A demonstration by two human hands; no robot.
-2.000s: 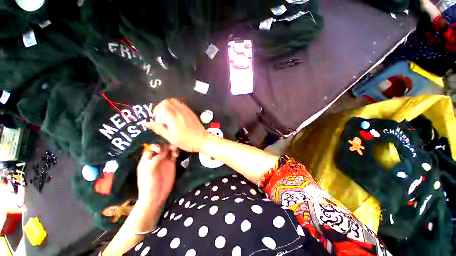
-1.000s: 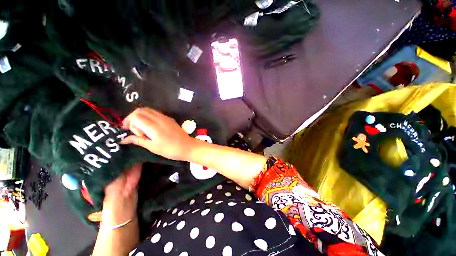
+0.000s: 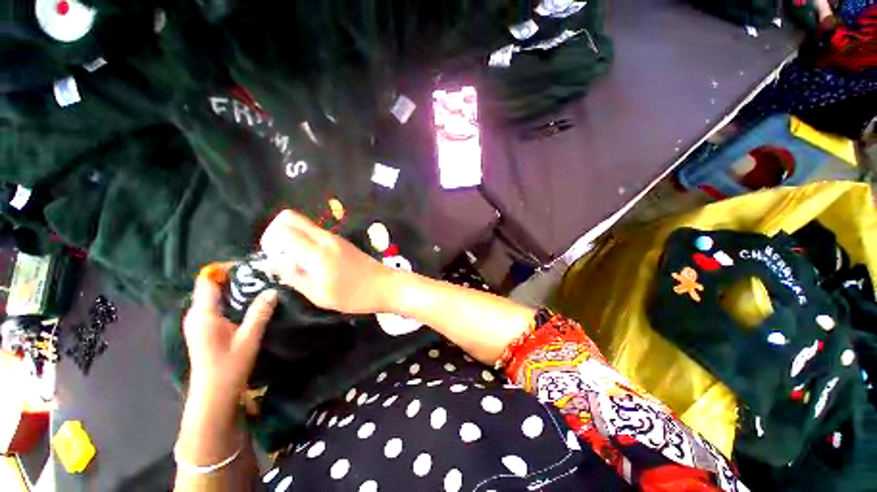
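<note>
A dark green plush wreath lies partly on my polka-dot apron, its lettered part folded up between my hands. A few white letters show there. My left hand grips the fold from the left, thumb on the letters. My right hand is closed with fingertips pinched at the letters from the right. Whether it holds a needle or thread cannot be seen. A snowman appliqué shows partly below my right wrist, with a round pale appliqué above it.
More green wreaths pile up ahead and left. A lit phone lies on the dark table. A yellow sack with wreaths is at right. Black bits and a yellow block are at left. Part of another person shows top right.
The MERRY lettering lay spread open earlier; now the cloth is folded and only a few letters show. My left hand has moved up from beneath it to grip the fold.
</note>
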